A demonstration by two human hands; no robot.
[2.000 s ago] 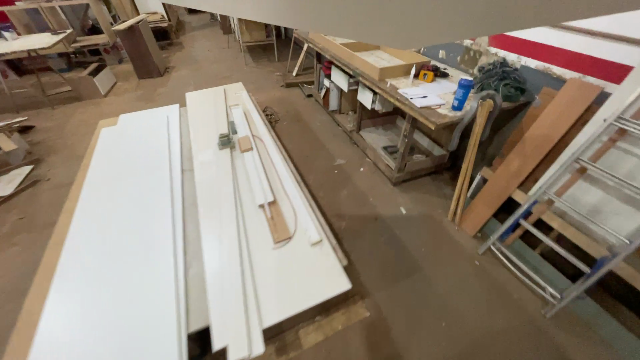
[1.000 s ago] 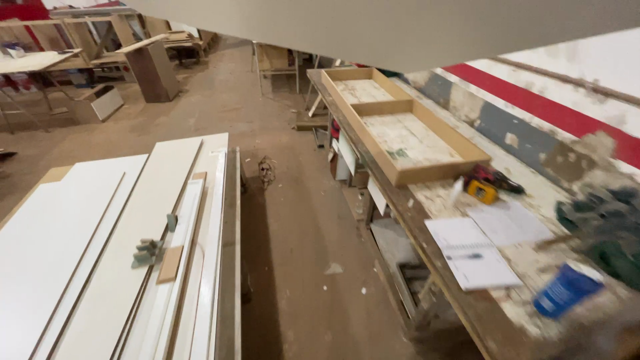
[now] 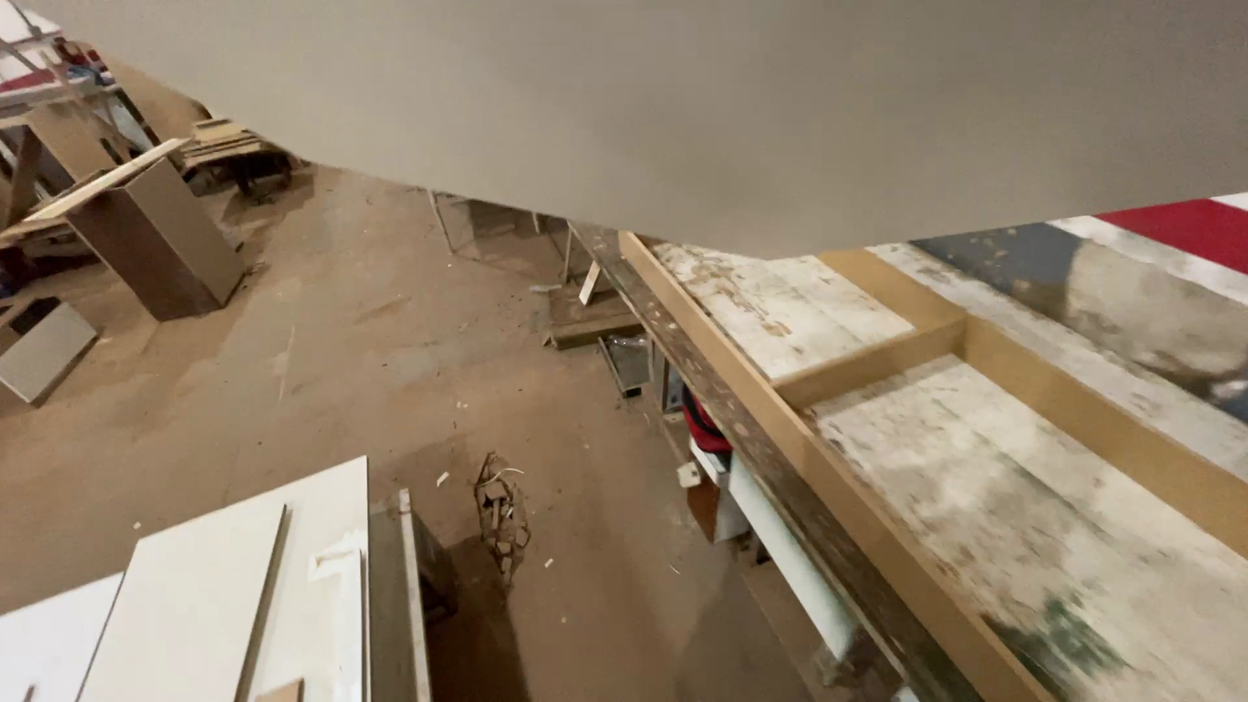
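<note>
Neither my left hand nor my right hand shows in the head view, so what they hold or touch cannot be told. A plain greyish surface [image 3: 682, 107], perhaps a cap brim, covers the top of the picture close to the camera. On the workbench [image 3: 682, 361] at the right lies a bare wooden frame [image 3: 877, 361] with a cross divider. White panels [image 3: 185, 575] are stacked at the lower left, with a narrow strip lying on them.
A brown cabinet carcass [image 3: 161, 234] stands on the floor at the left, a smaller box [image 3: 44, 351] beside it. Scraps [image 3: 502, 512] lie in the aisle between the panel stack and the workbench. A low wooden platform [image 3: 595, 317] is beyond.
The view has moved forward along the aisle, so the wooden frame looms larger. The ladder, blue cup, papers and yellow tool seen earlier have left the picture.
</note>
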